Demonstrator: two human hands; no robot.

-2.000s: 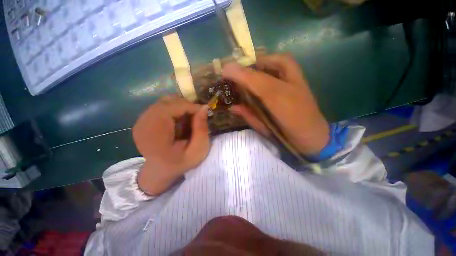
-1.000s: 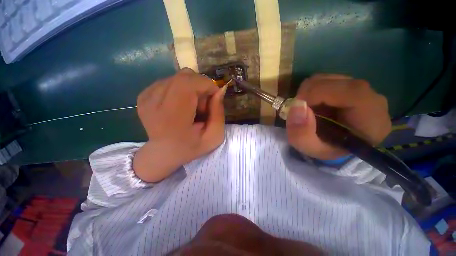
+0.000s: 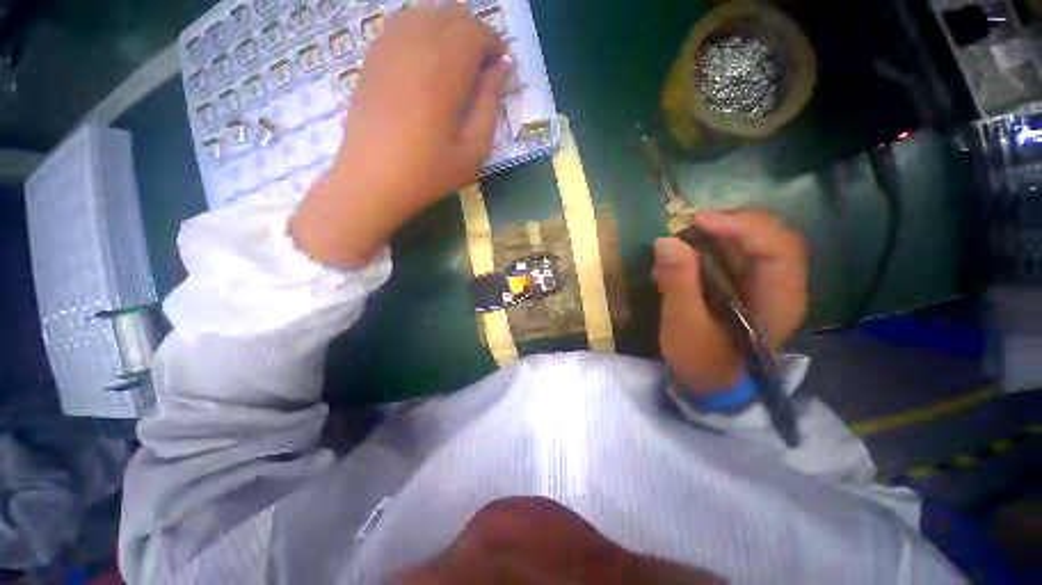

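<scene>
My right hand point(image 3: 731, 291) holds the soldering iron point(image 3: 718, 269) by its dark handle, right of the brown pad, with the thin tip pointing up and left, clear of the board. The circuit board module point(image 3: 534, 278), dark with shiny spots and an orange piece, lies on the brown work pad point(image 3: 560, 314) between two cream tape strips. My left hand point(image 3: 417, 120) is over the right part of the white blister tray point(image 3: 291, 109), fingers bent down at its pockets. Many pockets hold small parts. Whether the left fingers pinch a part cannot be seen.
The round tip cleaner tin point(image 3: 683, 97) with silvery filling stands at the back right, beyond the iron tip. White stacked trays point(image 3: 86, 269) stand at the far left with the solder spool point(image 3: 135, 343) beside them. A dark cable point(image 3: 891, 217) lies on the green bench at right.
My left hand has left the board and moved up over the blister tray. My right hand has drawn the iron back from the board to the right. The view now takes in more of the bench.
</scene>
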